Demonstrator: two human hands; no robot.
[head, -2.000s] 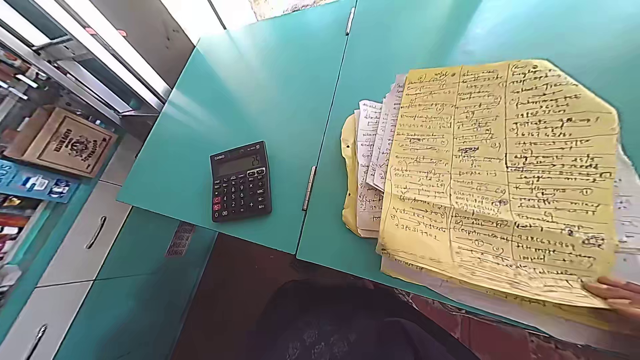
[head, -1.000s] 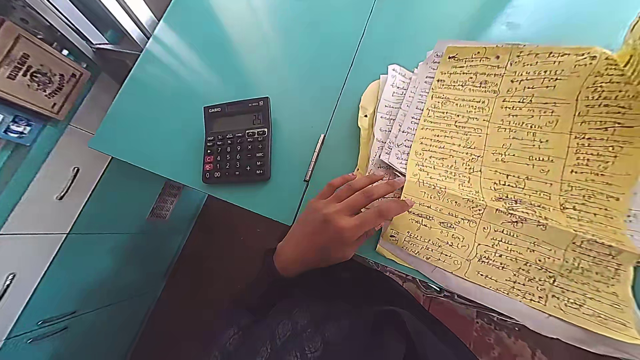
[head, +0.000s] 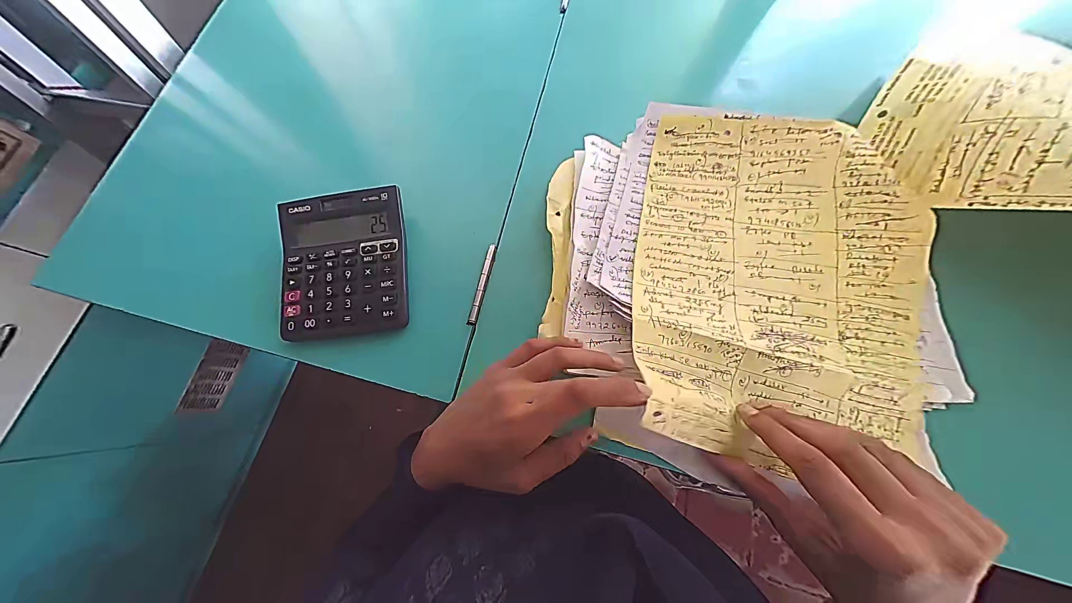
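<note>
A stack of handwritten sheets lies on the teal tabletop, a creased yellow sheet (head: 779, 251) on top and white sheets (head: 599, 226) sticking out at its left. My left hand (head: 523, 419) rests at the stack's lower left, fingers apart, fingertips touching the edge of the yellow sheet. At the lower right, my right hand (head: 854, 494) has its fingers on top of the sheets' bottom edge and its thumb below, pinching the yellow paper. Another yellow written sheet (head: 997, 134) lies at the upper right. A black Casio calculator (head: 343, 264) sits left of the stack.
The teal tabletop (head: 419, 100) has a seam with a metal hinge (head: 481, 285) between calculator and papers. Below at the left are teal cabinet panels (head: 109, 402) and a white drawer front (head: 33, 335). My dark-clothed lap is close to the table's near edge.
A yellow sheet now lies apart at the upper right, and a different written page tops the stack. My right hand has come into view on the papers; my left stays at their left edge.
</note>
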